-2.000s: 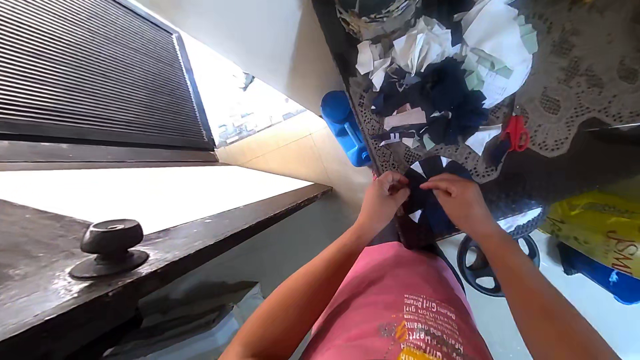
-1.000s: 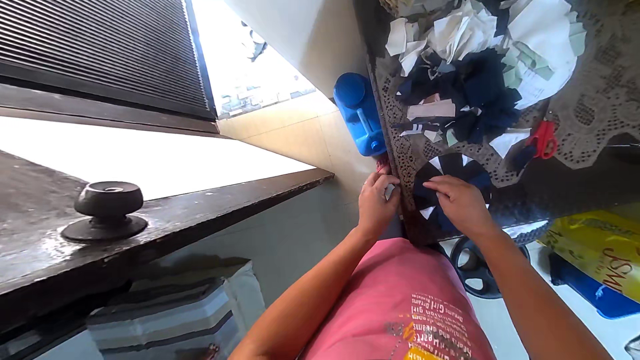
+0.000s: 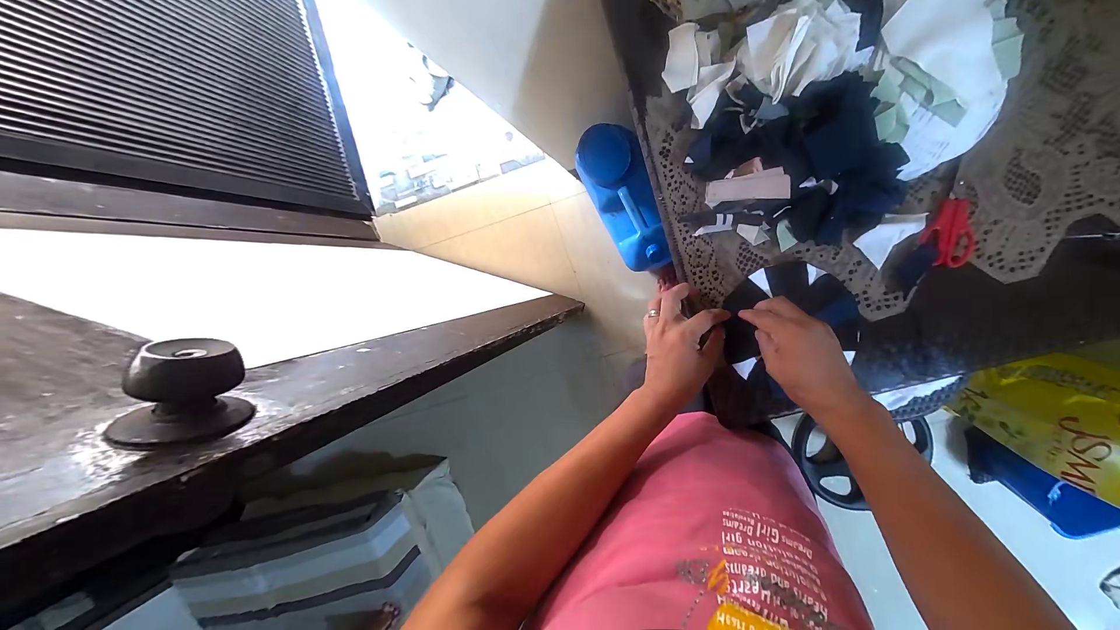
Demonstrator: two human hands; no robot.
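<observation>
A round piece of dark and white fabric [image 3: 827, 302] lies at the near edge of the table, partly covered by my hands. My left hand [image 3: 681, 341], with a ring on one finger, pinches the left side of this piece. From the right, my right hand [image 3: 801, 350] pinches the same dark fabric, its fingertips close to those of the left. Beyond them are a heap of dark blue fabric scraps [image 3: 818, 149], white scraps [image 3: 801, 44] and a pink scrap [image 3: 748, 188]. Red-handled scissors [image 3: 949, 232] rest to the right of the heap.
A blue plastic jug [image 3: 623, 197] stands left of the lace-covered table [image 3: 1041, 184]. A wooden door with a round knob [image 3: 184, 385] juts in from the left. Below the table are a black handwheel [image 3: 827, 464] and a yellow bag [image 3: 1050, 411] over a blue container.
Both hands stay at the round fabric piece, with only small shifts of the fingers. The view has moved somewhat.
</observation>
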